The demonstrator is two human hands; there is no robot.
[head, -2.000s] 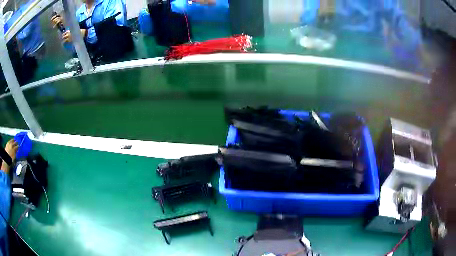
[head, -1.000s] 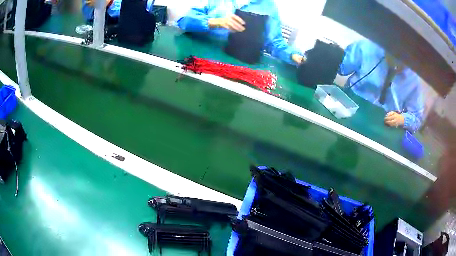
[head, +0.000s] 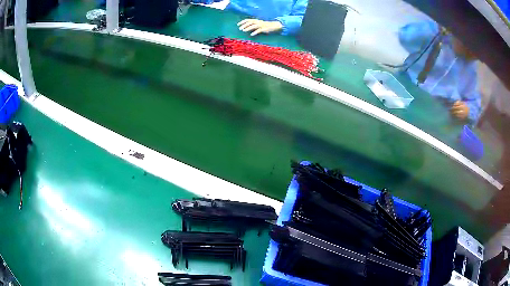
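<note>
A blue parts bin (head: 278, 249) stands at the lower right, full of long black air duct covers (head: 335, 223). Three loose black covers lie on the green bench left of the bin: one (head: 223, 210) touches or nearly touches the bin, one (head: 204, 243) lies below it, and one (head: 194, 279) is at the picture's bottom edge. Neither of my hands is in the picture. The blower module seen earlier is out of view.
A white-grey screw feeder (head: 467, 260) stands right of the bin. A pale rail (head: 168, 167) crosses the bench. Beyond are a red wire bundle (head: 268, 55), a clear box (head: 388, 89) and people in blue smocks. A black module (head: 12, 153) lies far left.
The view has turned and tilted, so the bin and covers sit lower and the far bench shows more. The blower module has left the picture. Across the bench, a worker's hand has moved off a black part.
</note>
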